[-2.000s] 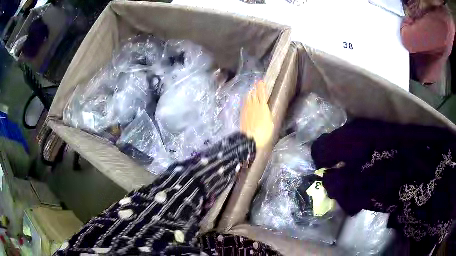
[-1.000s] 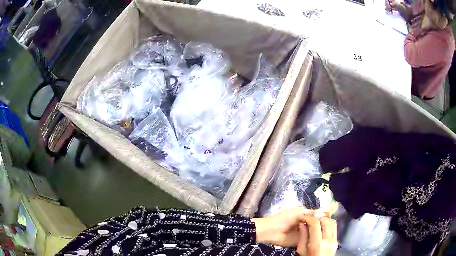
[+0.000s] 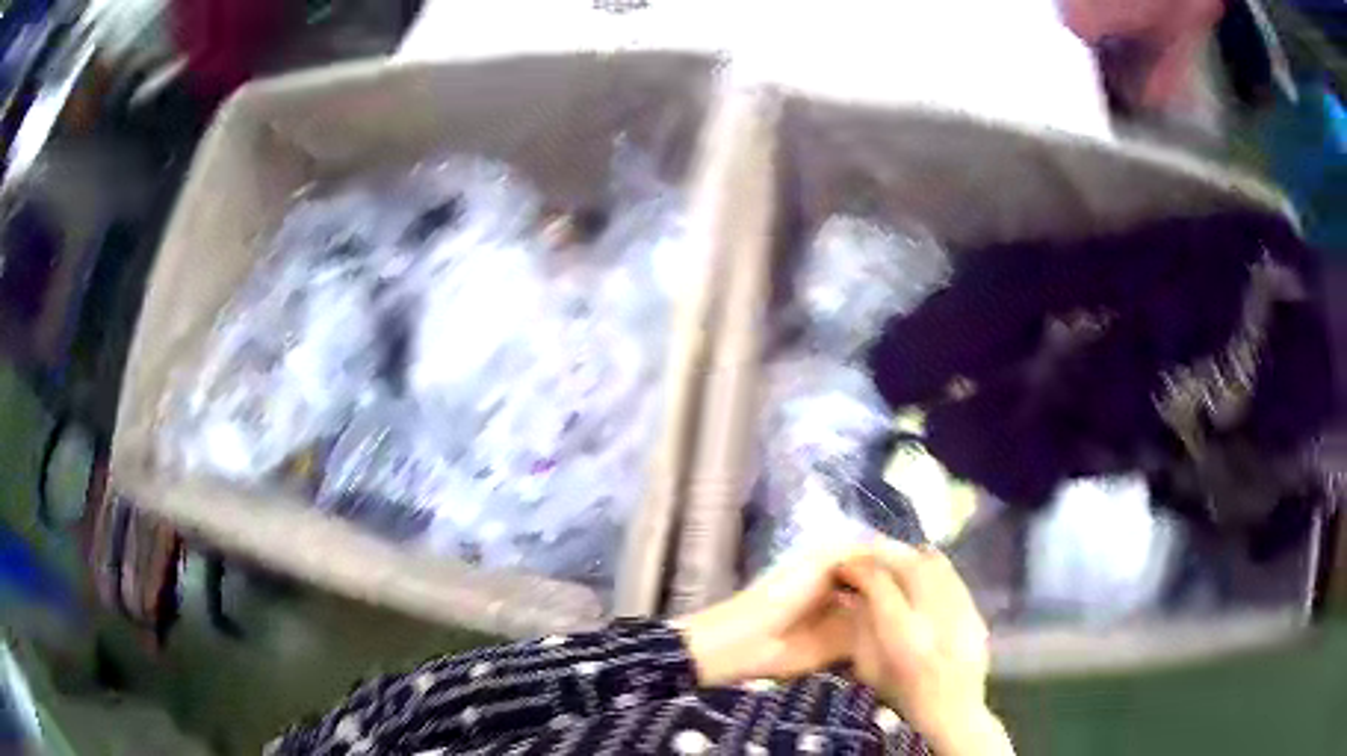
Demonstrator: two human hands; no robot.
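The frame is blurred. My left hand [image 3: 776, 617] reaches in from the left in a dark patterned sleeve. My right hand [image 3: 934, 638] touches it at the near edge of the right bin. Their fingers are bent and overlap; whether anything is between them cannot be told. Clear plastic bags [image 3: 510, 340] fill the left fabric bin [image 3: 369, 569]. More clear bags [image 3: 872, 281] lie in the right fabric bin [image 3: 1138, 638]. A dark purple embroidered garment [image 3: 1034, 355] lies over the right bin's contents. A pale yellow-green piece [image 3: 928, 495] shows just beyond my hands.
A white table top [image 3: 901, 59] stands behind the bins. Part of a person in pink clothing [image 3: 1167, 45] shows at the top right. Green floor [image 3: 1182, 709] shows at the lower right. Dark, blurred objects are at the far left.
My left hand has moved from over the left bin to the right bin's near edge, against my right hand. The view has turned, so the bins sit more level and further left.
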